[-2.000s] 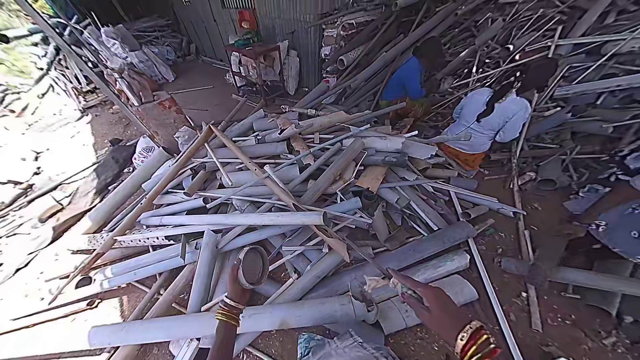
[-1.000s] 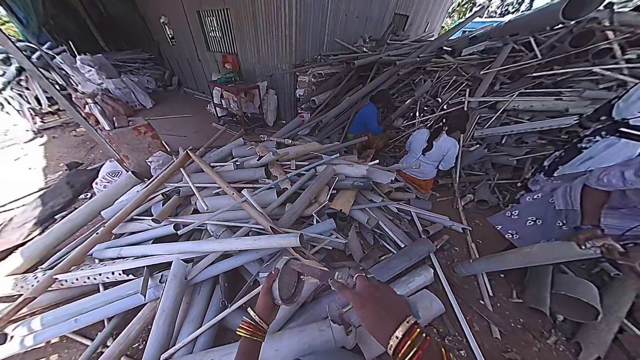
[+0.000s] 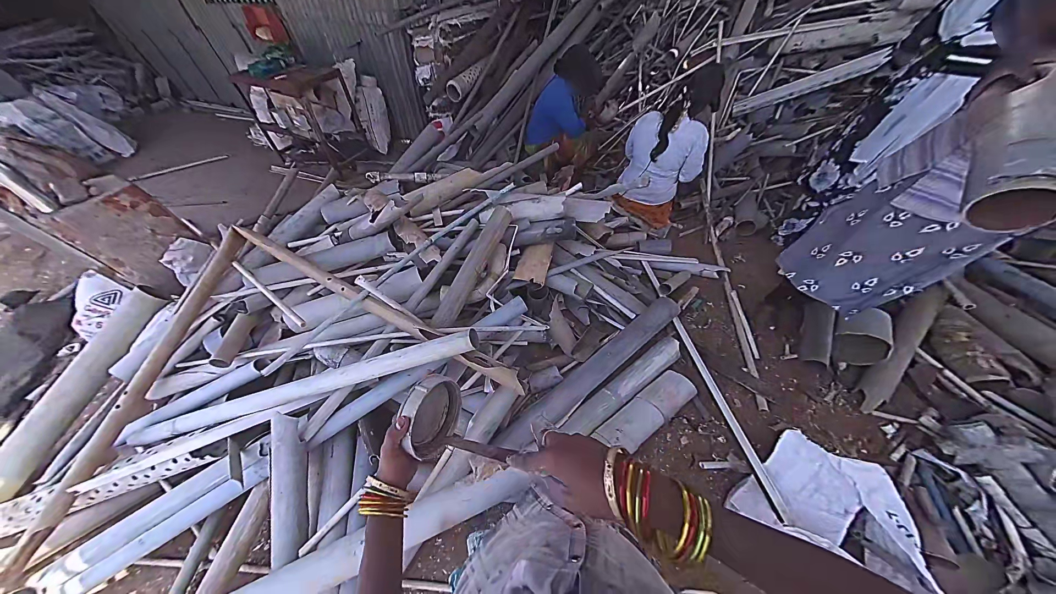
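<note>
My left hand [image 3: 398, 456], with bangles at the wrist, grips a short round pipe fitting [image 3: 431, 412] whose open end faces up toward me. In my right hand [image 3: 561, 470] is a flat-bladed tool [image 3: 483, 450], which looks like a knife or a chopper. Its blade points left, with the tip at the lower rim of the fitting. The fingers of my right hand hide its handle. Under both hands lies a long pale plastic pipe [image 3: 445, 511].
A large heap of scrap plastic pipes [image 3: 305, 396] spreads ahead and left. Two people [image 3: 665, 157] sit beyond it. At the right a person in a patterned skirt [image 3: 883, 256] holds a wide pipe [image 3: 1011, 165]. White sacking [image 3: 817, 487] lies at lower right.
The person at the right has come further into view with a wide pipe. My hands, apart two seconds ago, are close together at the fitting. The view has shifted.
</note>
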